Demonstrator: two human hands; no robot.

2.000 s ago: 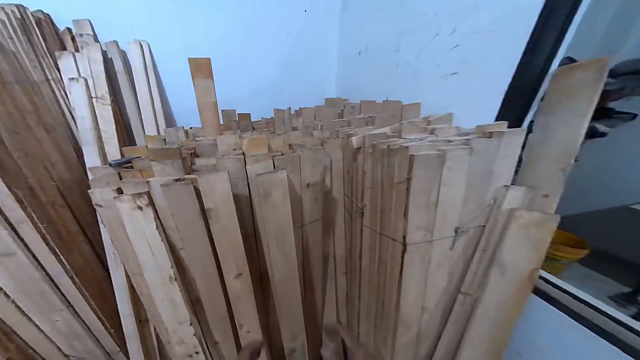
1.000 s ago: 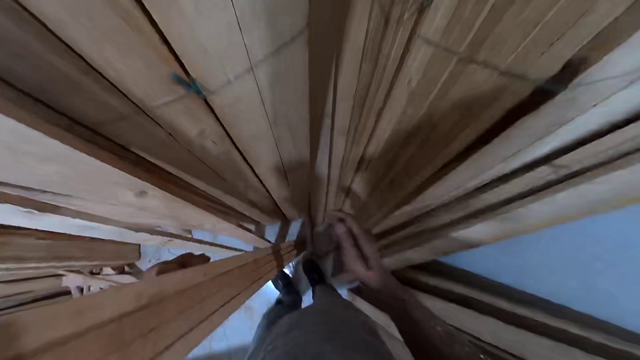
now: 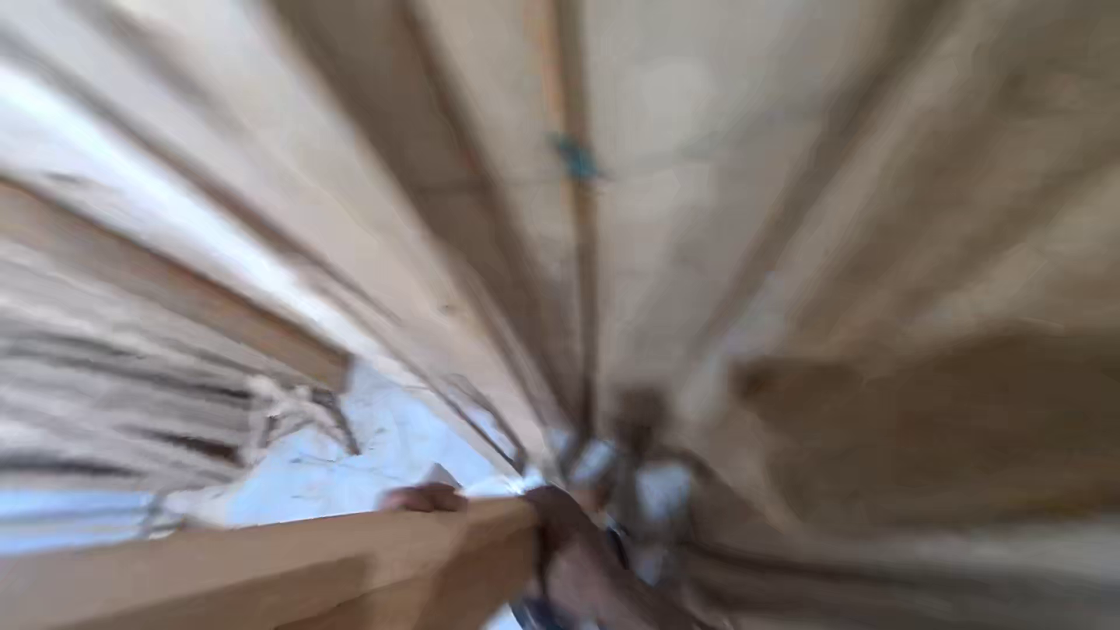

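The view is blurred. Pale wooden planks (image 3: 420,560) lie across the lower left, close to the camera. The fingers of my left hand (image 3: 424,498) curl over their far edge. My right hand (image 3: 564,518) is beside the near end of these planks, its forearm coming from the bottom. Its fingers are too blurred to show whether they grip. Beyond my hands, tall wooden boards (image 3: 700,219) stand close together, with a thin tie and a blue-green knot (image 3: 575,157) across them.
More boards (image 3: 175,271) stand at the left, beside a stack of wood (image 3: 105,394) and a light scrap or cord (image 3: 289,402). Pale floor (image 3: 376,437) shows between them. A broad dark brown surface (image 3: 945,429), too blurred to name, fills the right side.
Since one second ago the view has shifted strongly. My right hand, earlier at the foot of the standing boards, is now beside the end of the planks that my left hand holds.
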